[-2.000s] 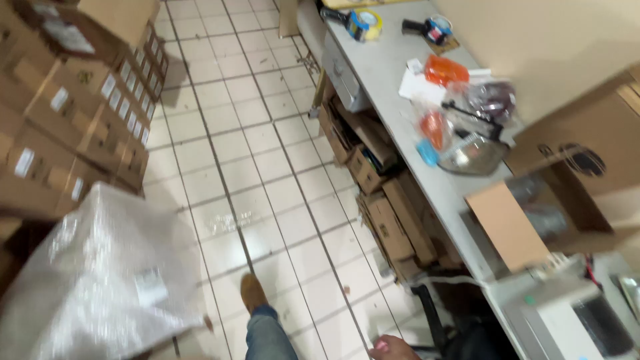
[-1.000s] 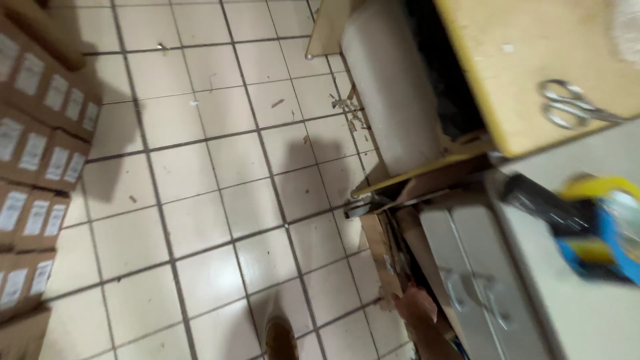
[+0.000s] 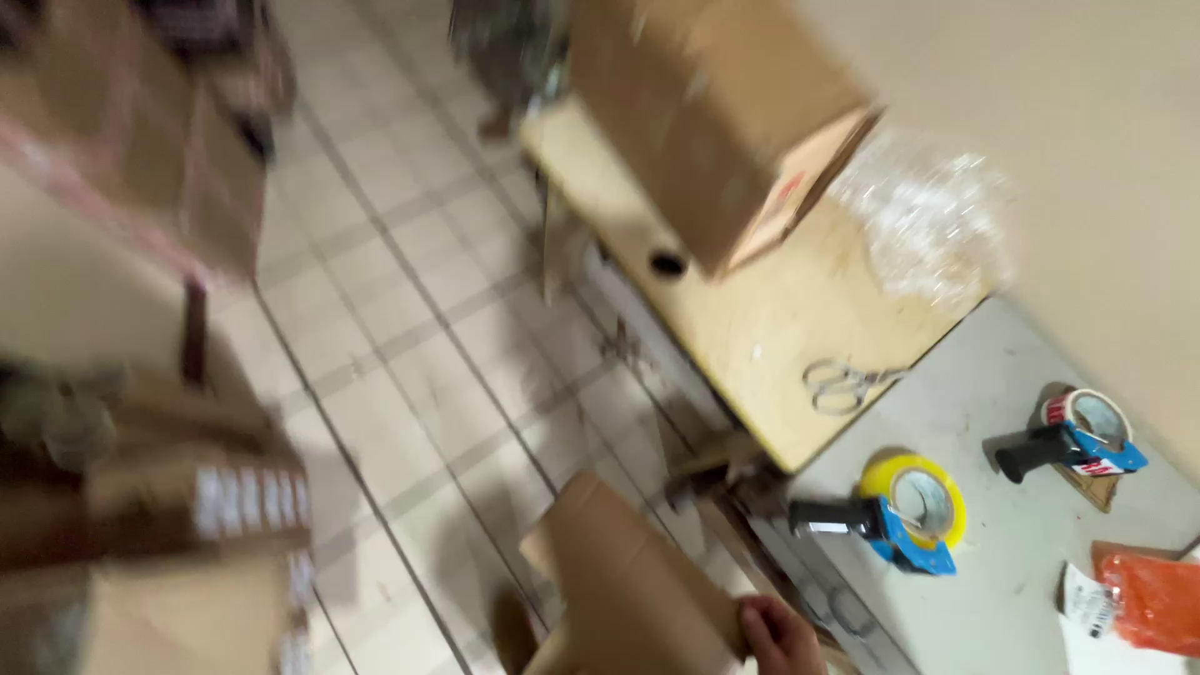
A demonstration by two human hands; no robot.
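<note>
My right hand (image 3: 776,637), at the bottom edge, grips the edge of a flattened piece of brown cardboard (image 3: 637,581) held above the floor. My left hand is out of the frame. To the right of the cardboard, on the grey tabletop, lie a tape dispenser with yellow tape (image 3: 914,511) and another with red and white tape (image 3: 1078,436). A pair of scissors (image 3: 844,386) rests on the pale wooden table beside them. Further along that table stands a large cardboard box (image 3: 722,122).
Clear plastic wrap (image 3: 928,220) lies against the wall, and an orange plastic packet (image 3: 1153,600) is on the grey tabletop (image 3: 1003,581). Stacked cartons (image 3: 187,591) line the left side. Tiled floor (image 3: 403,309) runs between them and the tables.
The hand that was reaching in beside the drawers below the tabletop one second ago now holds a piece of cardboard out over the floor. The view has shifted along the tables.
</note>
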